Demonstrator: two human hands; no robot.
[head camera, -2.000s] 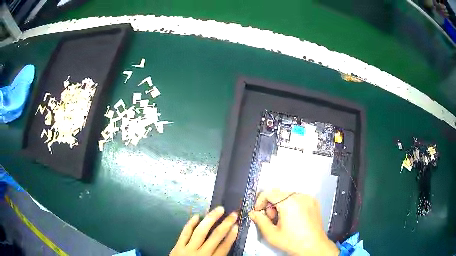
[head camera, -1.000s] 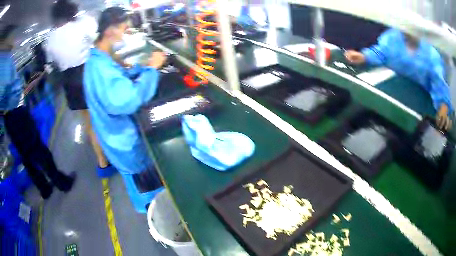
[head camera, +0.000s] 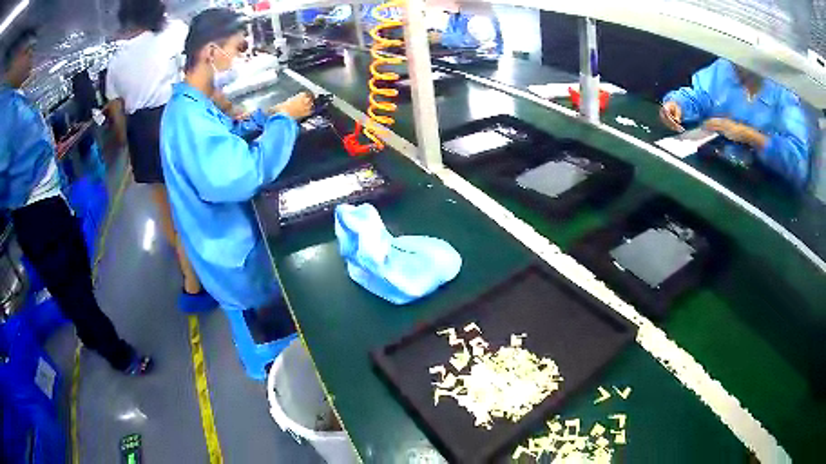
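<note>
Neither of my hands is in view. Nearest in front of me is a shallow black parts tray (head camera: 580, 313) on the green bench, with a heap of small cream-white pieces (head camera: 507, 381) in its near part. More loose cream pieces (head camera: 575, 442) lie on the bench beside the tray, cut off by the bottom edge. A crumpled light blue cloth item (head camera: 398, 263) lies on the bench beyond the tray's left side. The tablet I had in front of me is out of the picture.
A white bin (head camera: 303, 399) stands beside the bench. A worker in a blue smock (head camera: 222, 172) stands at the left bench edge. A tablet in a black tray (head camera: 654, 256) lies on the conveyor. Another worker (head camera: 761, 113) is across it. An orange coiled hose (head camera: 385, 77) hangs by a post.
The view has swung left and up from the tablet, and my hands have left the picture. Since one second ago, the worker across has drawn both hands together over a white item.
</note>
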